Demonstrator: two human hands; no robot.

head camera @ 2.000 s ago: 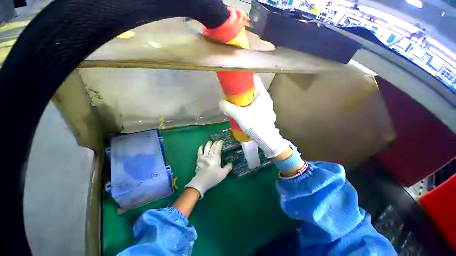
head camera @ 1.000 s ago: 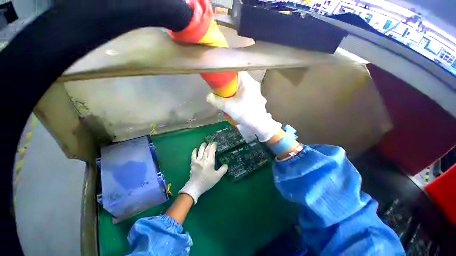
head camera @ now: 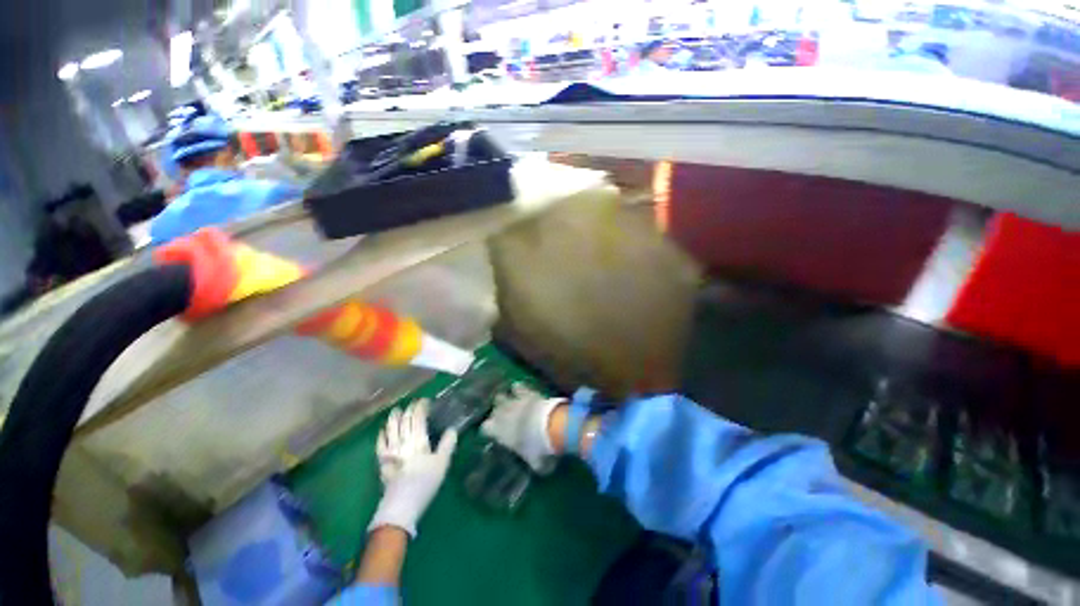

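The view is blurred by motion. Two dark-green circuit boards lie on the green mat (head camera: 344, 474): an upper board (head camera: 465, 400) and a lower board (head camera: 500, 477). My left hand (head camera: 411, 464), in a white glove, is at the left edge of the upper board, palm down with fingers apart. My right hand (head camera: 524, 426), gloved with a light-blue strap at the wrist, is at the boards' right side; its fingertips are too blurred to tell if they grip. The banded hose handle (head camera: 377, 331) has no hand on it, and its whitish nozzle (head camera: 445, 355) points towards the upper board.
A black tool tray (head camera: 409, 195) stands on the booth shelf. The black hose (head camera: 83, 355) arches at left. A translucent blue-grey box (head camera: 255, 550) is at lower left. Several boards (head camera: 894, 432) lie on the dark conveyor at right. A person in blue (head camera: 207, 189) is behind the booth.
My right hand has let go of the hose handle and moved down to the boards. The handle now slants to the left. The view has turned right, showing more of the conveyor.
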